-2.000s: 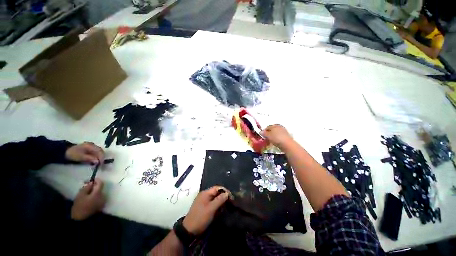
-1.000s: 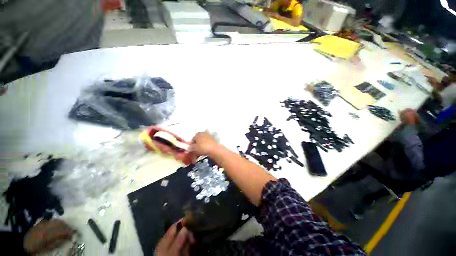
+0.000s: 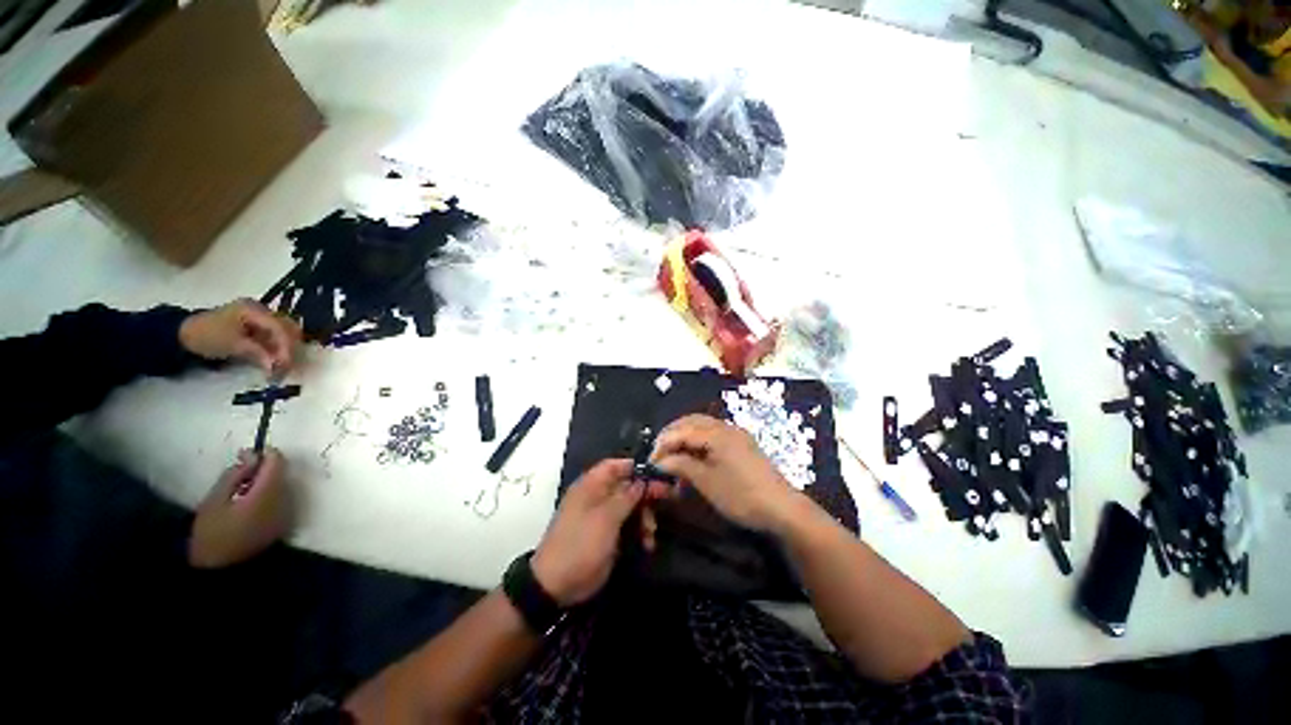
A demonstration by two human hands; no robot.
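Observation:
My left hand (image 3: 592,527) holds a small black strap tab (image 3: 654,472) above the black mat (image 3: 609,411). My right hand (image 3: 719,470) is at the same tab, its fingertips touching the tab's upper side; whether it holds a small piece is too small to tell. A pile of white washers (image 3: 776,422) lies on the mat's right part, partly behind my right hand. Two plain black tabs (image 3: 514,438) lie left of the mat. A heap of black tabs with white dots (image 3: 995,446) lies to the right, with one dotted tab apart from it.
A red and yellow tape dispenser (image 3: 718,305) stands behind the mat, a bag with black parts (image 3: 666,142) behind it. A pen (image 3: 895,500), phone (image 3: 1113,568) and second dotted heap (image 3: 1182,460) lie right. A neighbour's hands (image 3: 238,513) work at left, near rings (image 3: 414,435) and a box (image 3: 177,135).
My right hand has left the tape dispenser and come to the tab at my left hand. The view has swung back left. The neighbour's hands and rings show again.

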